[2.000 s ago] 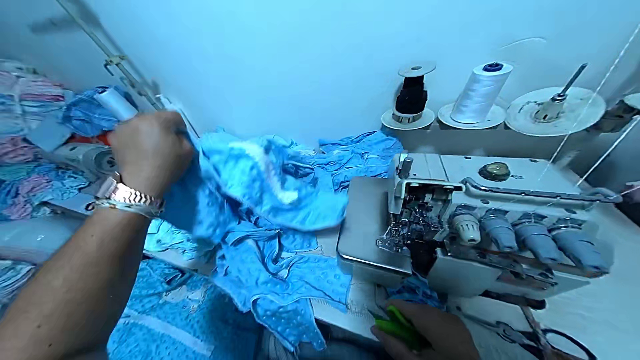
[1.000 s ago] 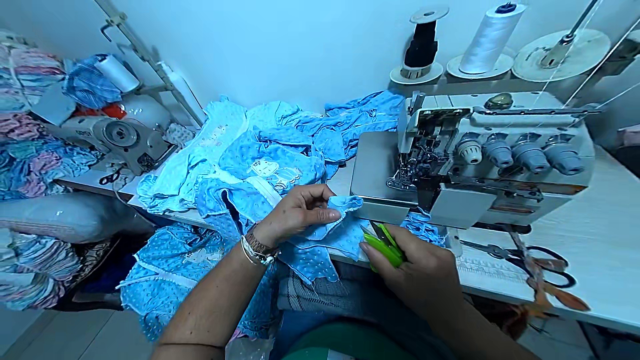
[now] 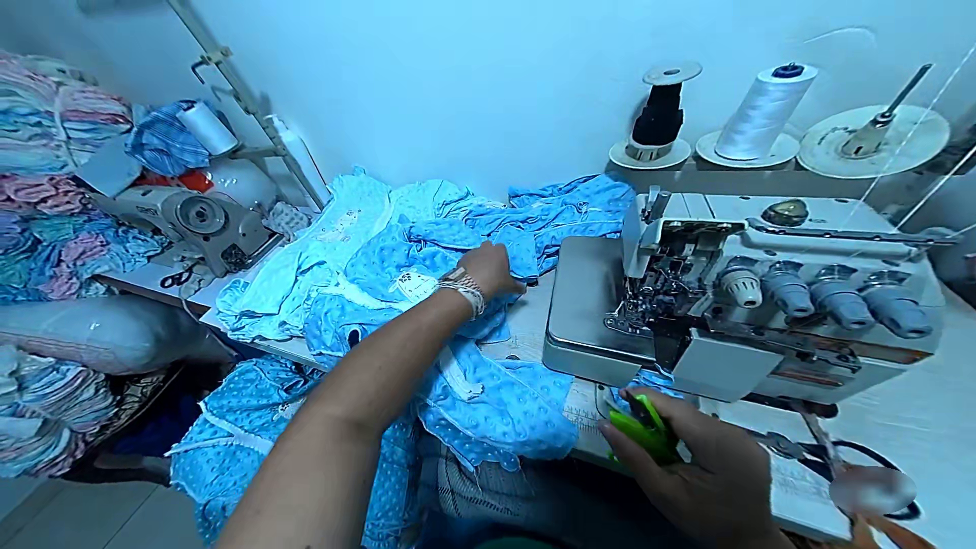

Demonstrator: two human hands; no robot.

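Note:
My left hand (image 3: 492,271) rests on the pile of blue dotted garments (image 3: 442,236), left of the serger; its fingertips are hidden, so its hold on the cloth is unclear. My right hand (image 3: 705,465) grips green-handled thread snips (image 3: 646,431) below the front edge of the serger (image 3: 793,282). A blue dotted garment piece (image 3: 496,404) with a white strip hangs over the table edge between my hands. Bits of blue cloth (image 3: 656,381) lie just beyond the snips, under the machine's front.
Black-handled scissors (image 3: 877,457) lie at the right. Thread cones, including a white one (image 3: 766,110), stand behind the serger. Another sewing machine (image 3: 191,221), a stuffed plastic sack (image 3: 114,332) and bundled garments (image 3: 61,114) are at the left. More blue garments (image 3: 236,442) hang below the table.
My left hand has moved from near the snips, where it held blue cloth, away to the garment pile. My right hand keeps the green snips near the machine's front.

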